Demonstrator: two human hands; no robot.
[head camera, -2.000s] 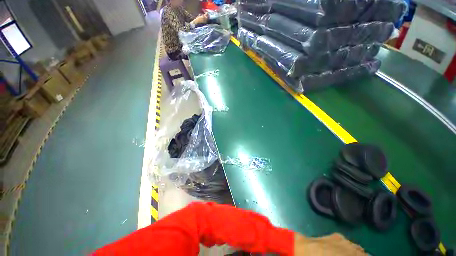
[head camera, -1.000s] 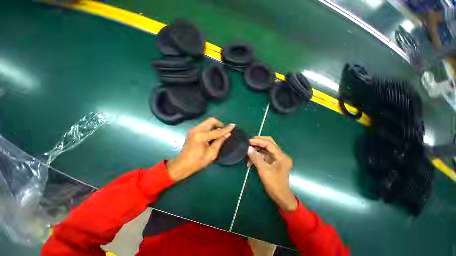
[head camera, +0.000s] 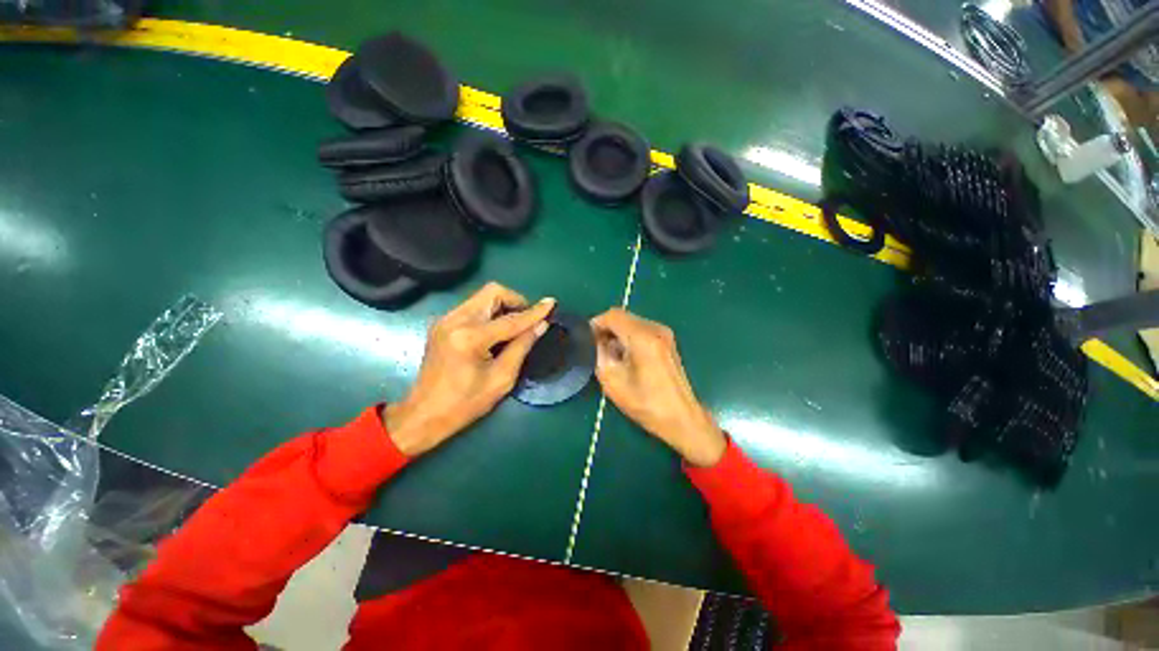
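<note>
A round black ear pad (head camera: 555, 365) is held between both hands just left of the thin pale cross line, with a bluish shine on its lower rim. My left hand (head camera: 473, 357) pinches its upper left edge with thumb and fingertips. My right hand (head camera: 646, 370) grips its right edge, with the fingers curled. Whether a mounting ring is on this pad cannot be told. Loose black ear pads (head camera: 492, 186) lie beyond the hands along the yellow stripe, some stacked or leaning on each other.
A large glossy pile of black rings (head camera: 972, 293) stands at the right, with one ring (head camera: 852, 225) at its left edge. A crinkled clear plastic bag (head camera: 48, 490) is at the lower left, with a film strip (head camera: 155, 359) on the table. Black parts (head camera: 735, 627) show below the table edge.
The view has swung from the left side back to the work. Since one second ago both hands stay on the pad, and its lower rim now shows a bluish shine.
</note>
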